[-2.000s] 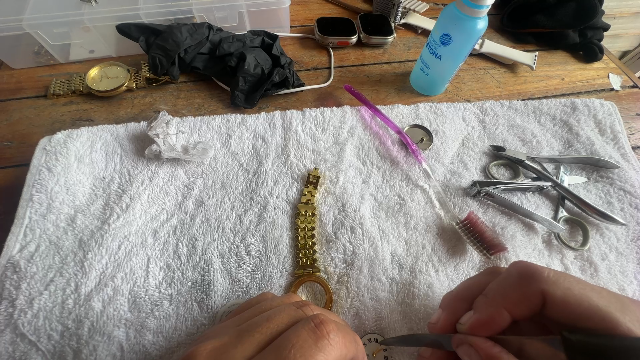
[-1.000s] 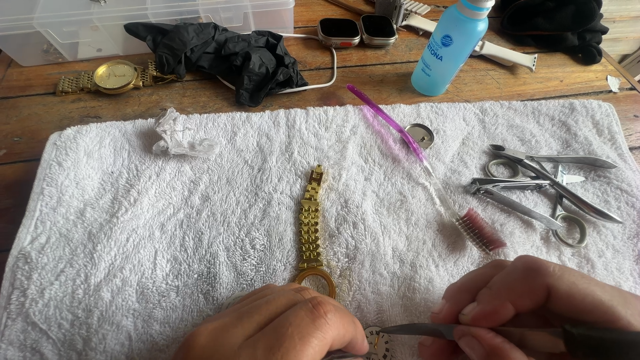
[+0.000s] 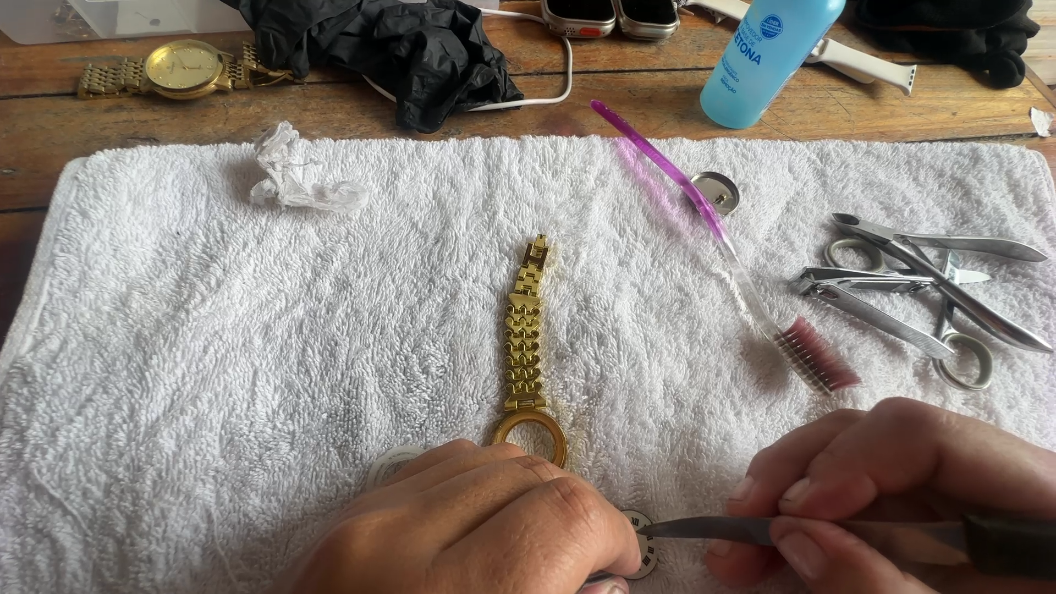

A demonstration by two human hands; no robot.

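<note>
My right hand (image 3: 874, 503) grips a slim dark metal blade (image 3: 718, 526) with a dark handle, its tip at a small white watch dial (image 3: 642, 544) with black markings. My left hand (image 3: 487, 528) is curled at the dial's left side, fingers closed around something dark and mostly hidden below. Just beyond its knuckles lies a gold watch case (image 3: 559, 437) with an open centre, joined to a gold link bracelet (image 3: 524, 355). Part of a pale round disc (image 3: 394, 464) shows at the left hand's back edge.
On the white towel (image 3: 206, 346) lie crumpled clear plastic (image 3: 297, 177), a purple-handled toothbrush (image 3: 660, 161), a round metal case back (image 3: 716, 193), scissors and nippers (image 3: 949, 272). Behind stand a blue bottle (image 3: 763, 58), black gloves (image 3: 396, 58), a gold watch (image 3: 183, 69) and smartwatches (image 3: 580, 15).
The blade's tip remains at the dial while both hands shift only slightly. More of the pale disc beside my left hand shows now.
</note>
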